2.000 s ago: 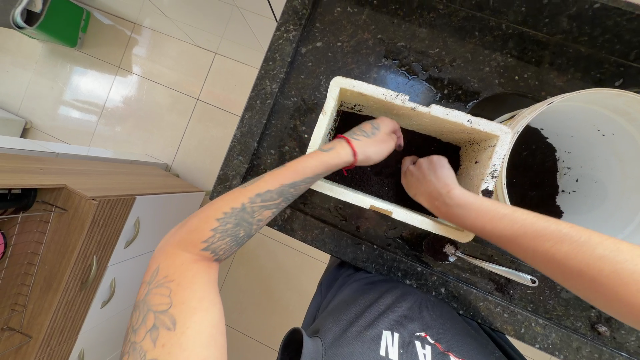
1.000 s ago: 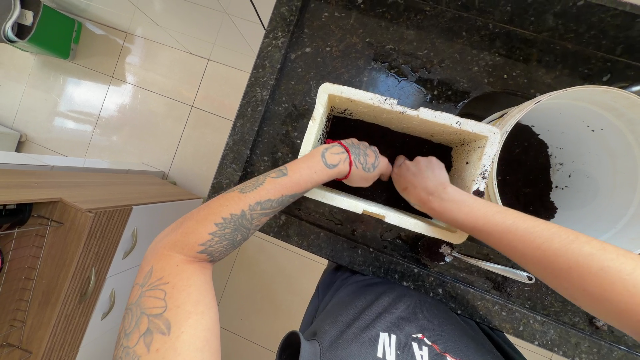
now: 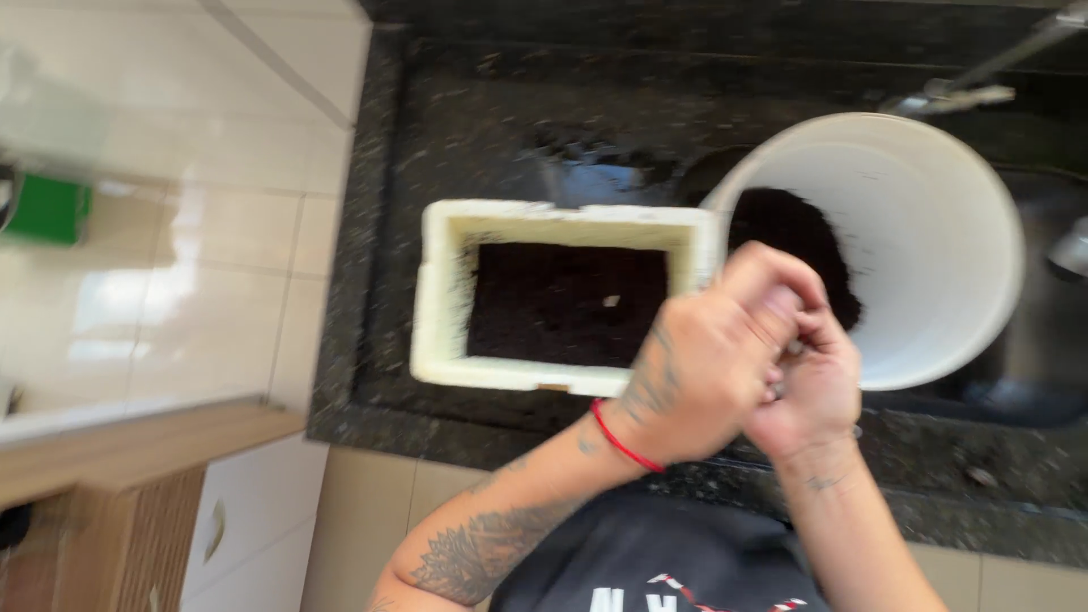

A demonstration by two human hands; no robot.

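Observation:
My left hand (image 3: 710, 365), with a red cord round its wrist, is curled over my right hand (image 3: 807, 382) in front of the white bucket. My right hand is cupped, palm up, around a few small pale pieces (image 3: 777, 388), too blurred to name. Whether the left fingers hold one is hidden. Left of the hands stands a white foam box (image 3: 438, 293), partly filled with dark soil (image 3: 544, 314). One small whitish piece (image 3: 611, 300) lies on that soil. More dark soil (image 3: 790, 229) is inside the white bucket (image 3: 935, 255).
The box stands on a dark speckled stone counter (image 3: 459, 119). Behind the bucket is a metal tap (image 3: 943, 100), and a metal object (image 3: 1071, 251) shows at the right edge. White drawers (image 3: 246, 518) and a green container (image 3: 51, 208) are on the left.
Both hands have left the soil inside the box and moved right, to the near side of the bucket. The right hand has turned palm up. The view has shifted.

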